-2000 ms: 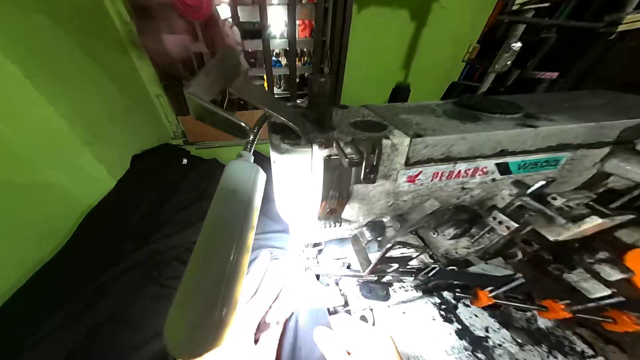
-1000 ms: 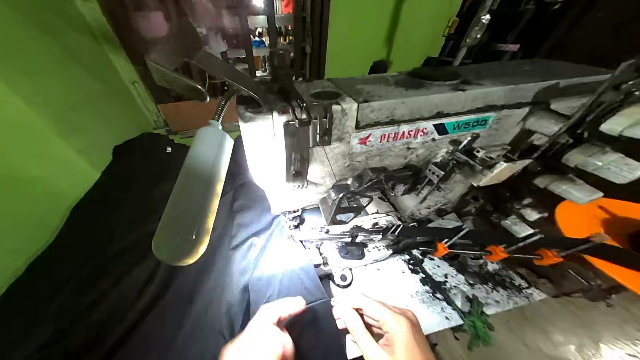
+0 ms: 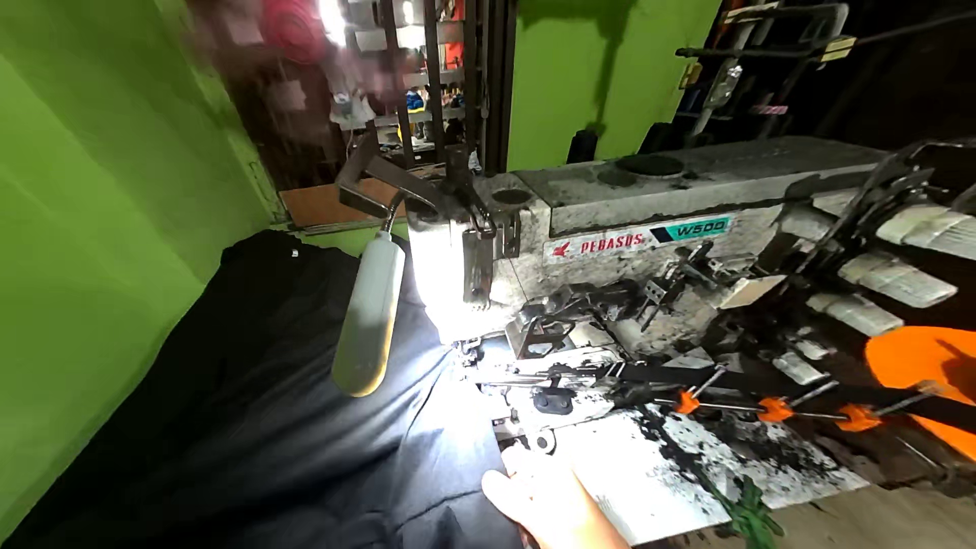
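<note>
Dark fabric (image 3: 305, 427) spreads across the left and lies up to the presser foot (image 3: 467, 351) of a Pegasus W500 industrial sewing machine (image 3: 640, 229). My right hand (image 3: 545, 496), brightly lit, is at the fabric's right edge just below the machine bed, thumb and fingertips against the cloth. Glare hides whether the fingers pinch it. My left hand is out of view. A long pale paddle-shaped part (image 3: 370, 316) hangs on a spring left of the needle area. A black tape (image 3: 724, 376) runs from the right towards the presser foot.
Orange guide clips (image 3: 775, 409) sit along a rod by the tape, with an orange disc (image 3: 926, 366) at far right. The white bed plate (image 3: 656, 473) bears dark lint. A green wall (image 3: 84, 152) bounds the left. Pale cylindrical parts (image 3: 896, 278) stick out at the right.
My left hand, on the fabric beside the right one a second ago, has gone from view. The right hand remains near the cloth's edge. The view has shifted.
</note>
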